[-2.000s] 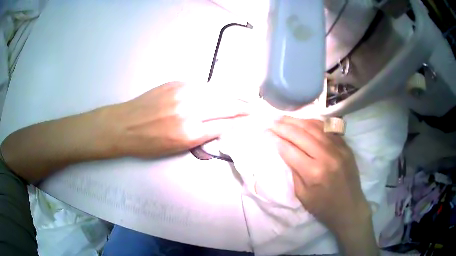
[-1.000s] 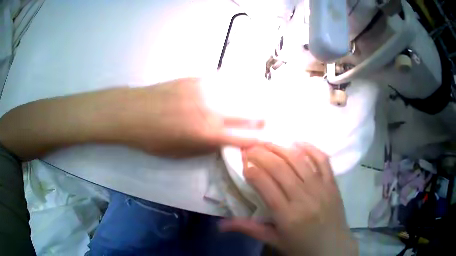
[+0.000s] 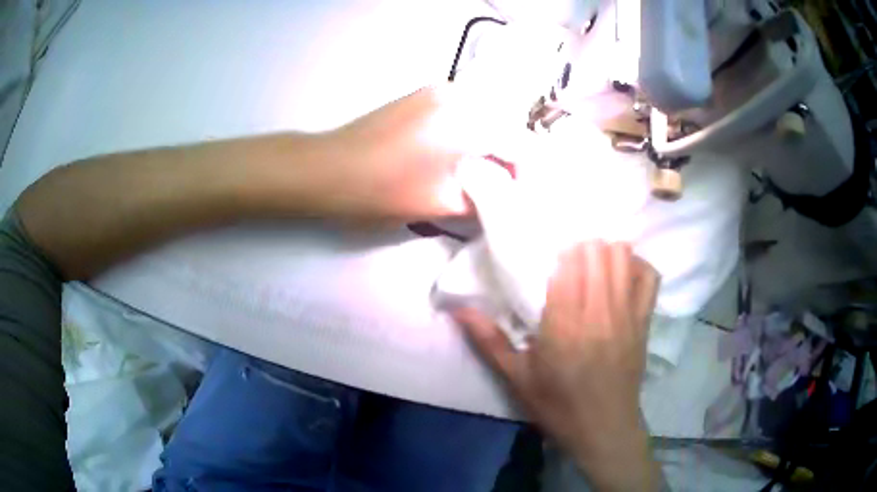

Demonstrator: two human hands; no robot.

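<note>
A white fabric piece (image 3: 688, 240) lies on the machine bed and table, washed out by lamp glare, with folded edges between my hands. My left hand (image 3: 409, 163) is at its left edge, back up; its fingertips are lost in the glare. My right hand (image 3: 587, 351) is on the near part of the cloth, fingers on top and thumb at a folded edge. The blue-grey block (image 3: 675, 53) of the sewing machine and a small cream knob (image 3: 665, 183) are above the cloth. Small metal parts (image 3: 548, 113) show left of the block.
A pale curved guard (image 3: 745, 120) is right of the block. Lilac-pink scraps (image 3: 769, 356) lie at the right. White crumpled cloth (image 3: 115, 384) hangs below the table's curved front edge at the left. Blue jeans (image 3: 279, 423) are below the table. Yellow items (image 3: 784, 466) show at the lower right.
Both hands moved from beside the needle area toward the near side, then my left hand moved slightly away again. The cloth's near edge is now folded. The machine appears farther up and right in view.
</note>
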